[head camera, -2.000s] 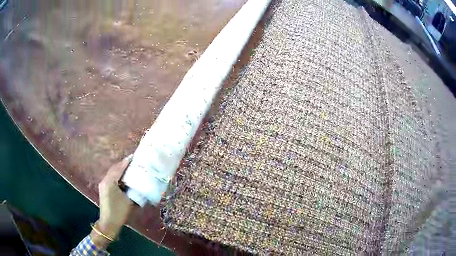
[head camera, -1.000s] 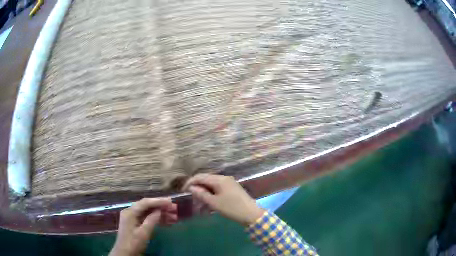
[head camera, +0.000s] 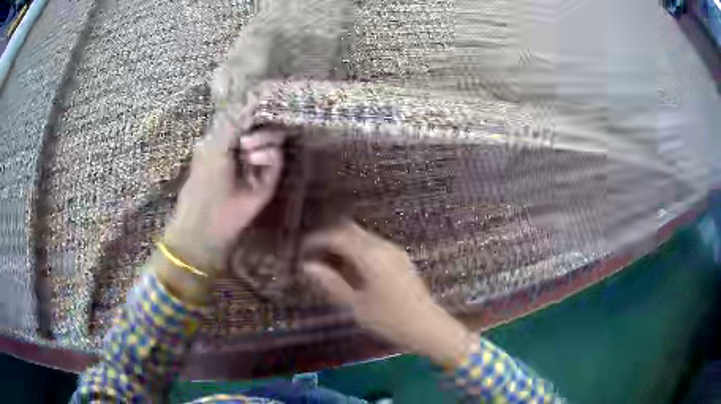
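The beige-brown flecked tweed fabric (head camera: 142, 142) covers the table in front of me. Its near edge is lifted and folded back, showing darker brown cloth (head camera: 443, 189) underneath. My left hand (head camera: 229, 189) is raised at the left end of this fold, its fingers curled on the lifted edge. My right hand (head camera: 371, 280) is blurred, lower and to the right, over the darker cloth near the table's front edge. Its thumb and fingers are bent, and whether they pinch any cloth cannot be told.
The reddish-brown table edge (head camera: 545, 296) curves along the front, with green floor (head camera: 601, 331) beyond it at the lower right. A pale strip (head camera: 22, 39) shows at the upper left rim. The upper right is smeared by blur.
The view has moved along the table from the white roll. The near fabric edge, flat one second ago, is now lifted and folded back. My left hand has moved up onto the cloth.
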